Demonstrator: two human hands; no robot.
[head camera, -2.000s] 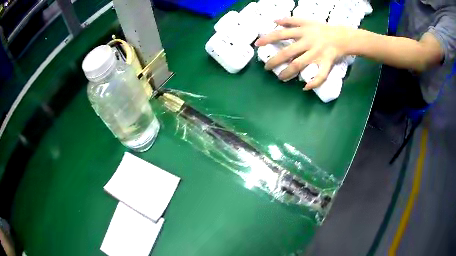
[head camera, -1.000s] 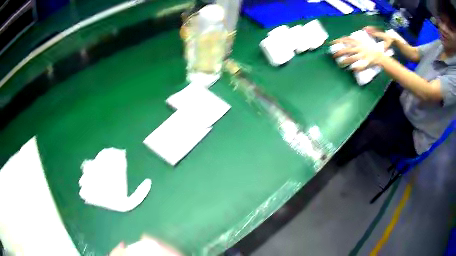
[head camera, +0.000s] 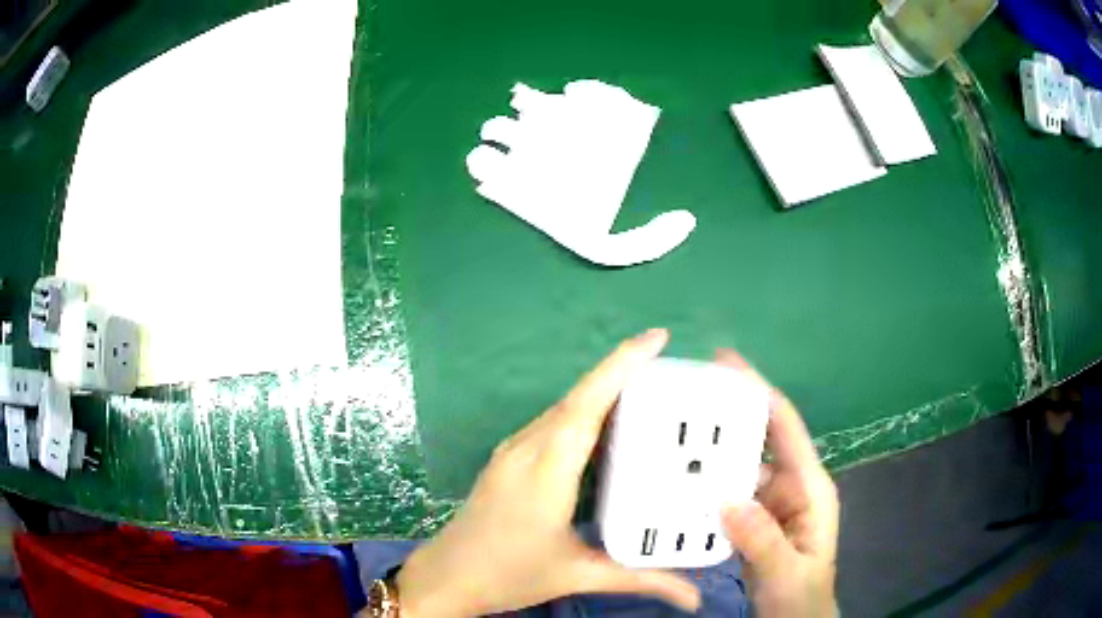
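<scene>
A white travel adapter (head camera: 684, 465) is held up near the bench's front edge, its front face towards me. It shows a slotted socket and a row of small ports below. My left hand (head camera: 520, 507) holds its left side, with the thumb extended below it. My right hand (head camera: 792, 519) holds its right side, thumb on the lower right corner of the face. The adapter's back is hidden.
A jumbled cluster of adapters (head camera: 91, 348) lies at left by a white paper sheet (head camera: 218, 193). A white glove (head camera: 580, 163) lies beyond my hands. Two white pads (head camera: 812, 145), a bottle (head camera: 928, 30) and more adapters (head camera: 1057, 97) are at right. Red bin (head camera: 103, 579) at lower left.
The view has swung left, so the adapter cluster shows at left and the other worker is out of view. Both my hands are now in view, holding an adapter.
</scene>
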